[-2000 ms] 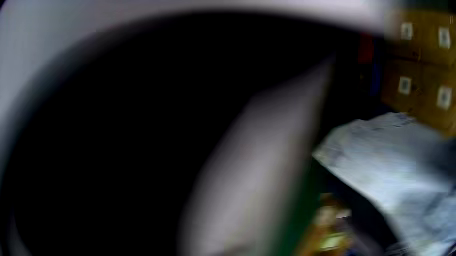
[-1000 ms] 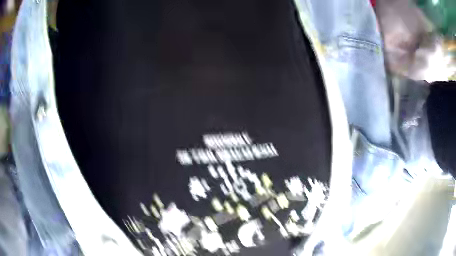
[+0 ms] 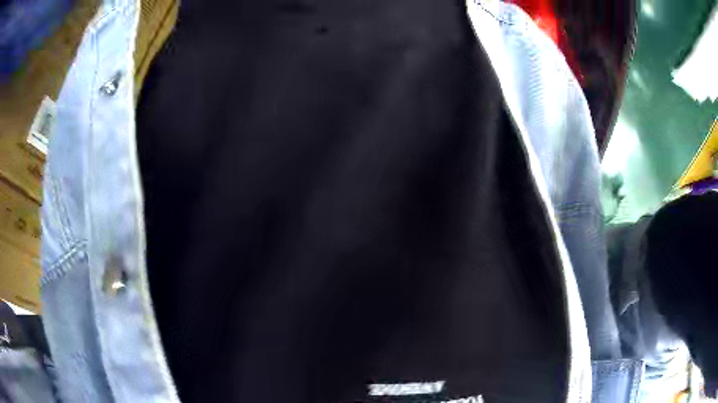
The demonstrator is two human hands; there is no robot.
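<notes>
A person's torso fills most of the head view, very close to the camera. It wears a black shirt [image 3: 338, 197] with white print at the bottom edge, under an open light-blue denim jacket [image 3: 551, 149]. Neither my left hand nor my right hand can be made out. No held or worked-on object shows. A dark rounded shape [image 3: 685, 268] at the right edge is cut off, and I cannot tell what it is.
Brown cartons [image 3: 20, 220] with a white label [image 3: 41, 126] stand behind the jacket at the left. A green surface [image 3: 661, 110] lies at the upper right, with a yellow item [image 3: 705, 161] at its edge. Something red [image 3: 542, 14] shows at the top right.
The blurred dark and grey view has given way to the torso. Since one second ago the shirt print has moved down, and the blurred hand at the upper right has left view.
</notes>
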